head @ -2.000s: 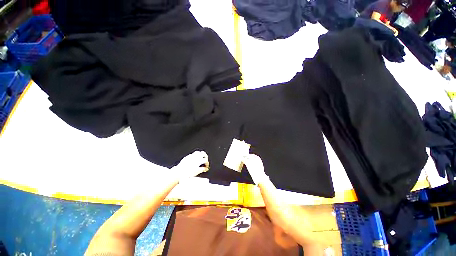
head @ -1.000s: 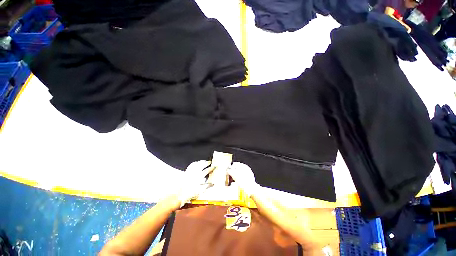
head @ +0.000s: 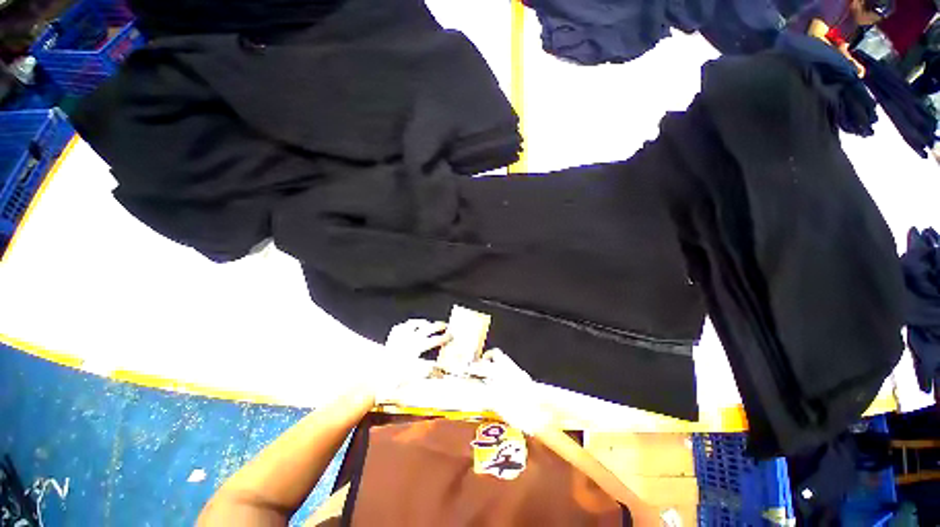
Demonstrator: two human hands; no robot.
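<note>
A small pale card (head: 466, 335) stands out against the near edge of a black garment piece (head: 588, 237). My left hand (head: 414, 345), whitish, is at the card's left side with fingers on it. My right hand (head: 500, 376) is at its lower right, fingers on its lower end. The garment piece lies in front of me with a long fold or edge line across its near part. Whether a pen is in my fingers cannot be told.
A rumpled black garment heap (head: 206, 144) lies left, a thick layered black stack (head: 804, 237) right. Dark blue garments (head: 608, 26) lie at the back. Blue crates (head: 82, 46) stand at far left, another crate (head: 737, 473) below the table's near right edge. A person (head: 840, 26) is at the back right.
Over two seconds both hands came together around the card near the table edge, and the garment's near part now shows a fold line. Since one second ago, the card has tilted slightly and the view shifted a little.
</note>
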